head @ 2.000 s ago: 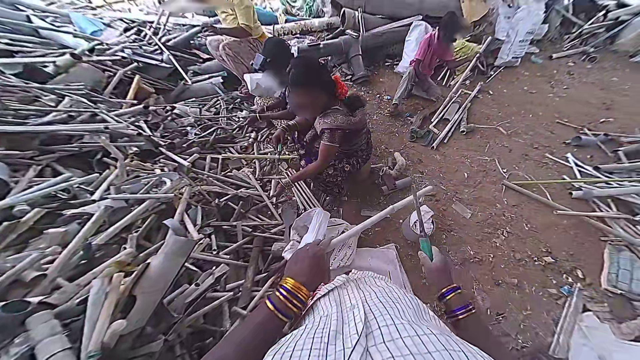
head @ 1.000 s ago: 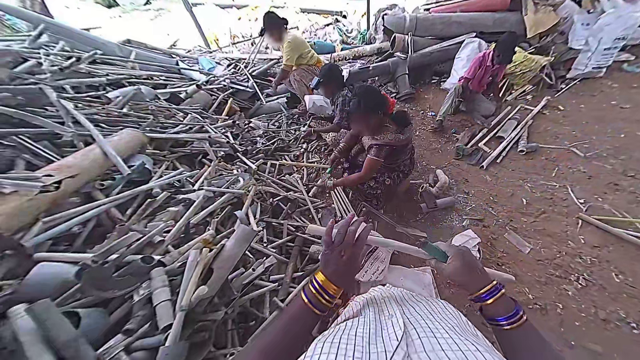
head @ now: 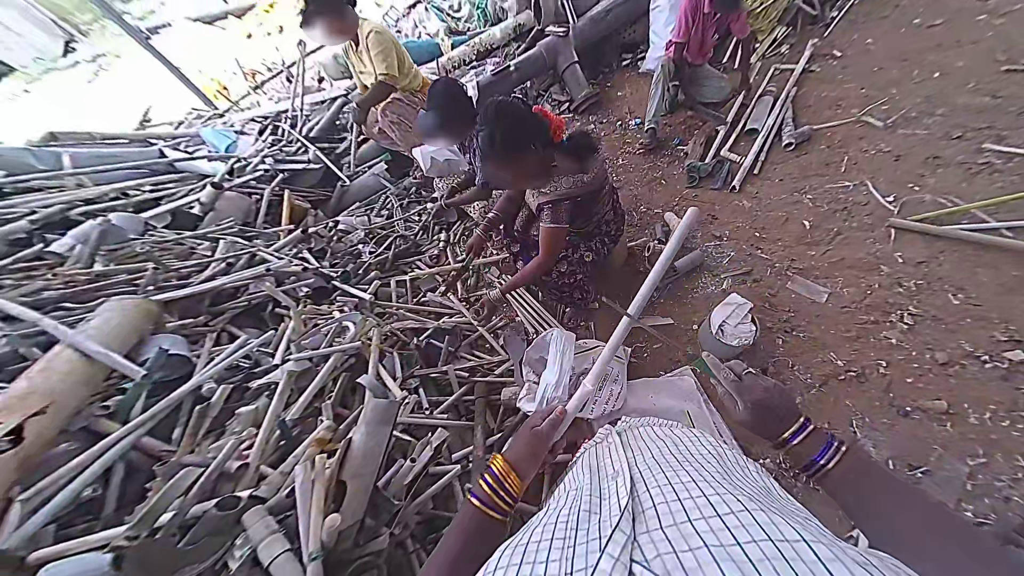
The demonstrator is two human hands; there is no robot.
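My left hand (head: 542, 436), with yellow and purple bangles at its wrist, grips the lower end of a pale plastic pipe (head: 632, 316). The pipe slants up and to the right, away from me. To the right, my right hand (head: 744, 392) is closed on a green-handled tool (head: 704, 368); its thin blade (head: 644, 324) points up and left, passing by the pipe. Beneath the pipe are a white sack with print (head: 612, 384) and a crumpled clear plastic bag (head: 556, 364). A grey pot (head: 724, 340) with a white cloth (head: 732, 316) stands just beyond my right hand.
A large heap of scrap pipes (head: 320, 304) covers the left side. Several people crouch ahead, the nearest (head: 572, 208) reaching into the heap. Another person (head: 700, 60) is farther back, beside pipes (head: 772, 120) on the ground. A cut wide pipe (head: 72, 368) lies at far left.
The pipe, held across in front of me by both hands one second ago, now slants away in my left hand alone. My right hand and the tool are apart from my left hand.
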